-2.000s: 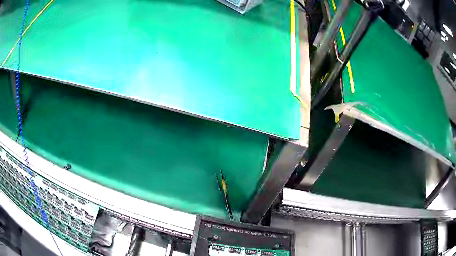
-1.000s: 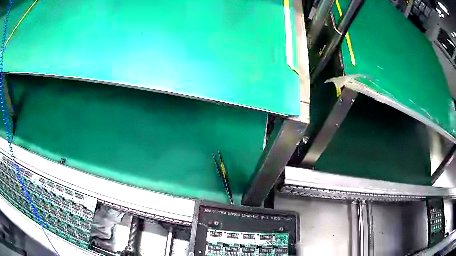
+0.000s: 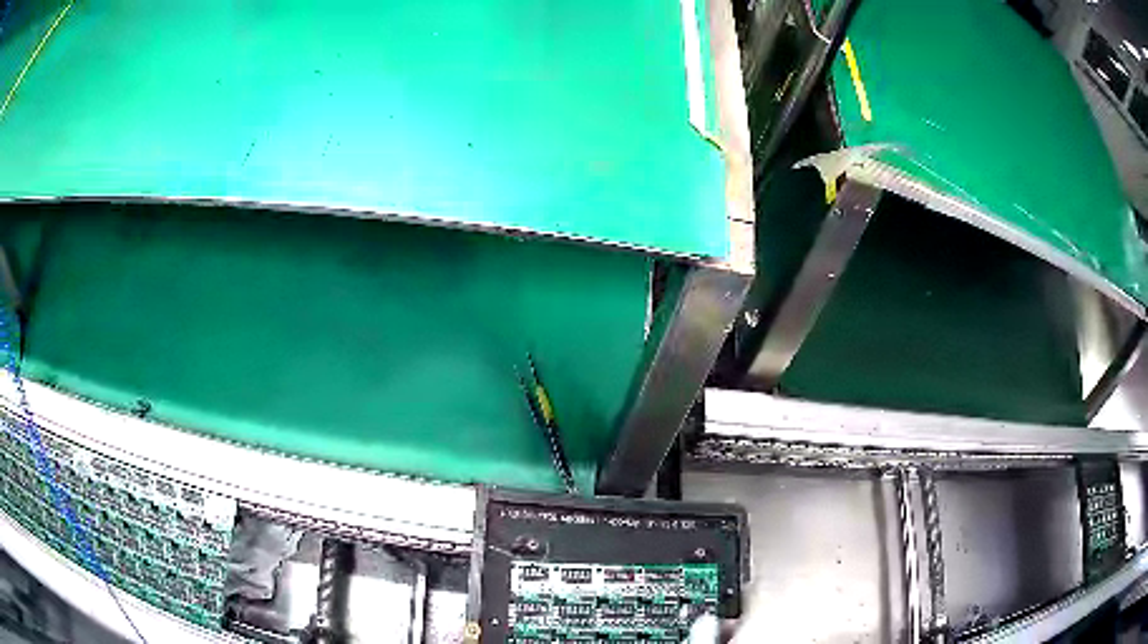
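Observation:
A black carrier (image 3: 604, 518) with pale lettering on its rim lies at the conveyor, cut off by the bottom edge. A green PCB panel (image 3: 613, 609) of small repeated boards is seated in it. More green boards (image 3: 107, 528) lie along the conveyor at the lower left. Neither my left hand nor my right hand can be made out. A small pale patch at the carrier's lower right is too blurred to identify.
The conveyor rail (image 3: 252, 450) runs below a two-level green bench (image 3: 378, 113). Thin dark tweezers or a similar tool (image 3: 545, 409) lie on the lower shelf. A metal post (image 3: 674, 377) stands behind the carrier. A blue coiled cord (image 3: 50, 466) hangs at left. Another board (image 3: 1103, 513) is at far right.
The whole view has shifted, so the benches and conveyor sit higher in the picture. More of the carrier and its PCB panel shows. No thing has clearly moved by itself.

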